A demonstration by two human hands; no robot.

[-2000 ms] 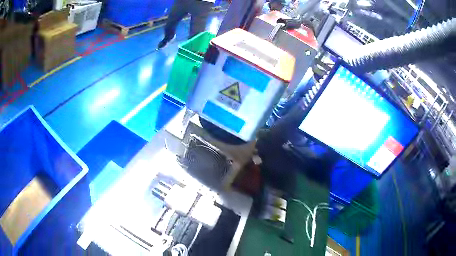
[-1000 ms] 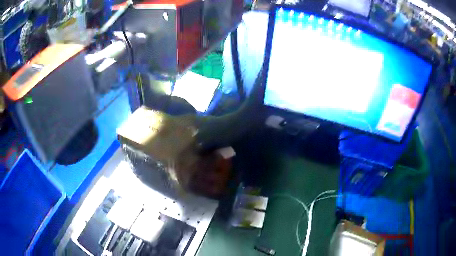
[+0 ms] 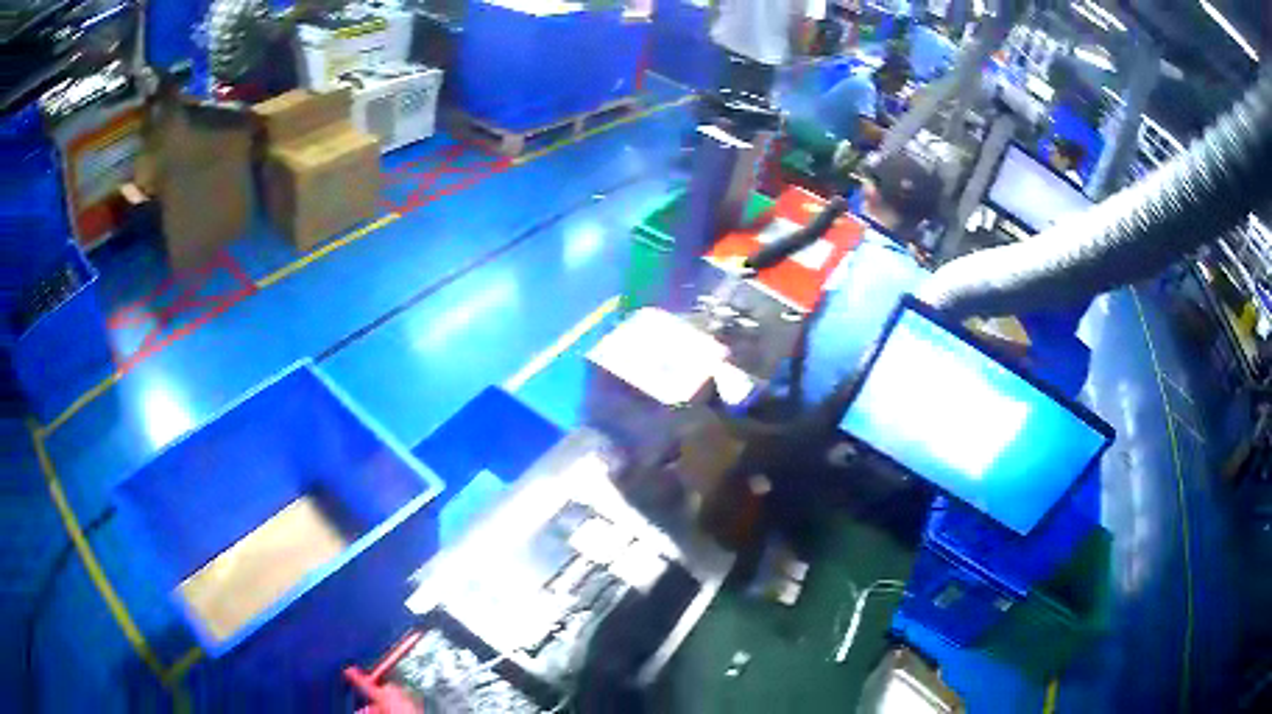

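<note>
Neither of my hands can be made out in the picture. Nearest in front of me, white power adapters [image 3: 624,548] sit glaring in the holding fixture [image 3: 558,586] on the bright silver base plate [image 3: 481,558]. The view is blurred, so their exact seating cannot be told. The sample case [image 3: 785,579] lies on the dark green mat [image 3: 725,614], with a thin white forked cable [image 3: 865,614] to its right. A small pale piece [image 3: 737,665] lies nearer on the mat.
A blue crate [image 3: 377,551] with a tan bottom stands left of the bench. The monitor [image 3: 977,419] and ribbed hose [image 3: 1116,230] are at right. An open carton [image 3: 907,686] is at the lower right edge. A person [image 3: 753,56] stands at the back.
The head view has swung left and back, so the bench looks smaller and more floor shows. The blue crate now shows almost whole. No hand appears in any frame.
</note>
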